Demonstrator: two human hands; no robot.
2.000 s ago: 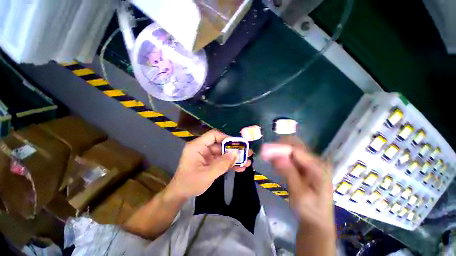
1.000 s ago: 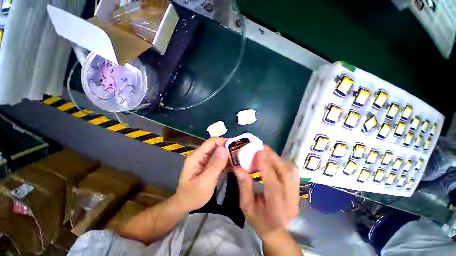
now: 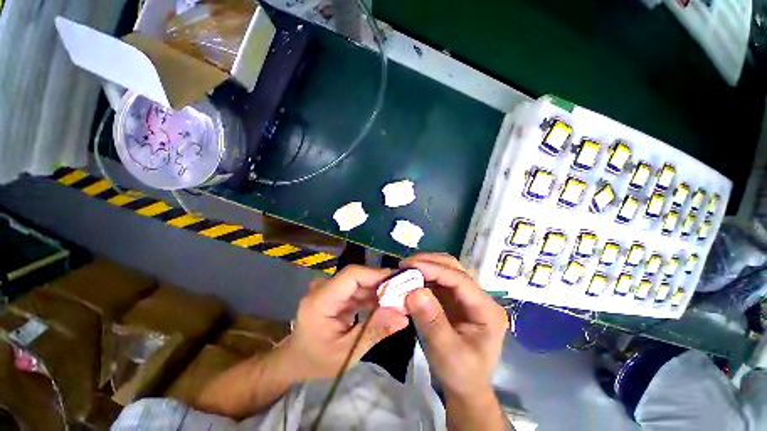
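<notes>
A small pink-white closed unit [image 3: 401, 289] is held between the fingers of both hands near the bench's front edge. My left hand [image 3: 346, 318] grips its left side. My right hand [image 3: 458, 324] grips its right side, with the thumb on its face. The fingers cover its edges, and its inside does not show. Three pale covers lie on the green bench just beyond the hands: one at the left [image 3: 350, 216], one at the back [image 3: 399, 194] and one nearest the hands [image 3: 408, 233].
A white blister tray [image 3: 561, 215] with rows of open units lies at the right. A round clear tub [image 3: 168, 139] with pink pieces and an open carton [image 3: 239, 49] stand at the back left. A clear tube [image 3: 380, 105] arches over the bench. Another person's sleeve [image 3: 691, 396] shows at lower right.
The open housing and the cover are now together as one unit between both hands. A third cover shows on the bench. The view has shifted, so the tray and tub appear further left.
</notes>
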